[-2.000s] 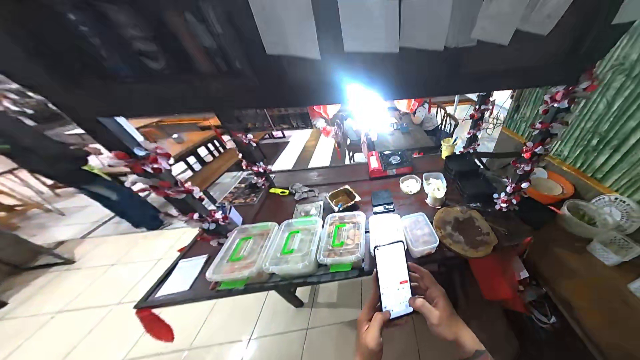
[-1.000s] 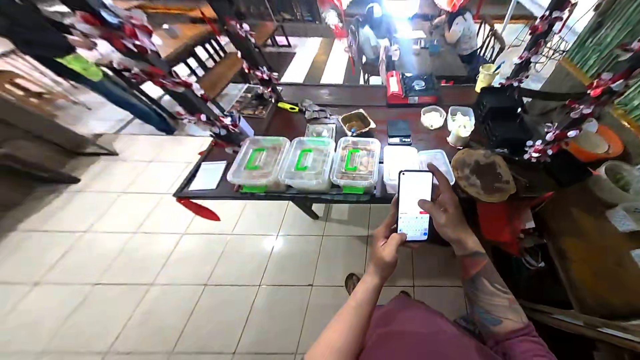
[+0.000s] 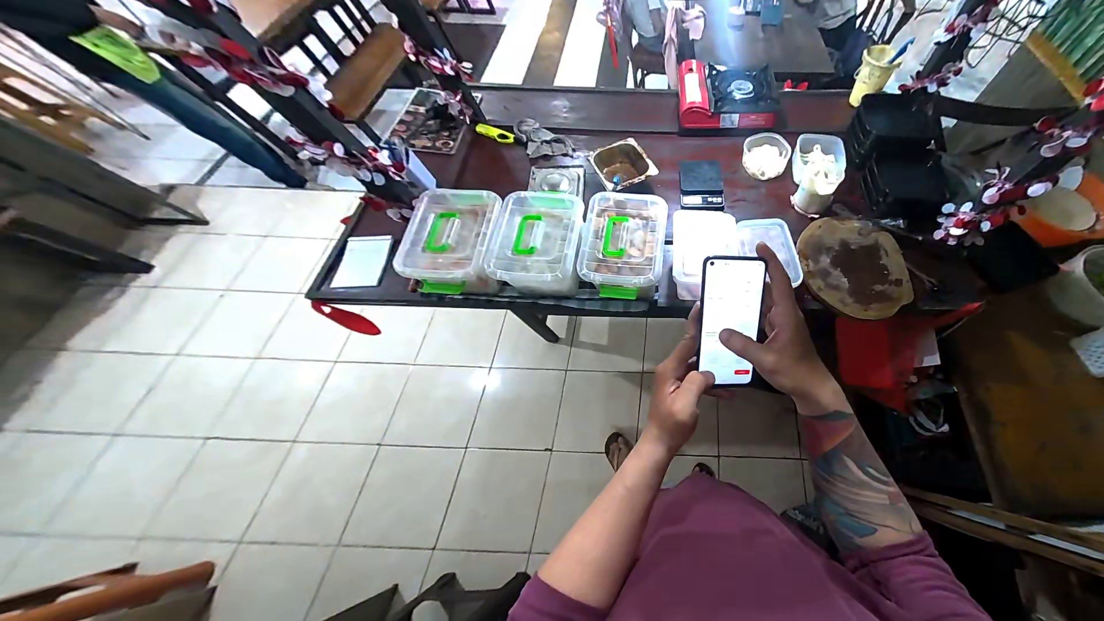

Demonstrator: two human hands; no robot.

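Both of my hands hold a smartphone [image 3: 731,302] upright, its lit screen facing me. My left hand [image 3: 677,397] grips its lower left side, thumb at the bottom edge. My right hand [image 3: 780,336] wraps the right side, with the thumb over the lower screen. Behind the phone, on the dark table [image 3: 483,177], are a white-lidded container [image 3: 700,241] and a clear plastic container [image 3: 772,241]. To their left stand clear plastic boxes with green handles [image 3: 617,224]. A round wooden board [image 3: 854,267] lies right of my right hand.
Farther back are a digital scale [image 3: 701,181], a metal pan [image 3: 623,164], a red portable gas stove [image 3: 726,97], white tubs [image 3: 766,157] and black containers [image 3: 897,147]. A wooden chair part [image 3: 112,591] is at lower left. A person [image 3: 172,95] stands at upper left.
The view has tilted down, bringing my forearms and the floor into sight. My hands still hold the phone, and my right thumb has moved over the lower screen.
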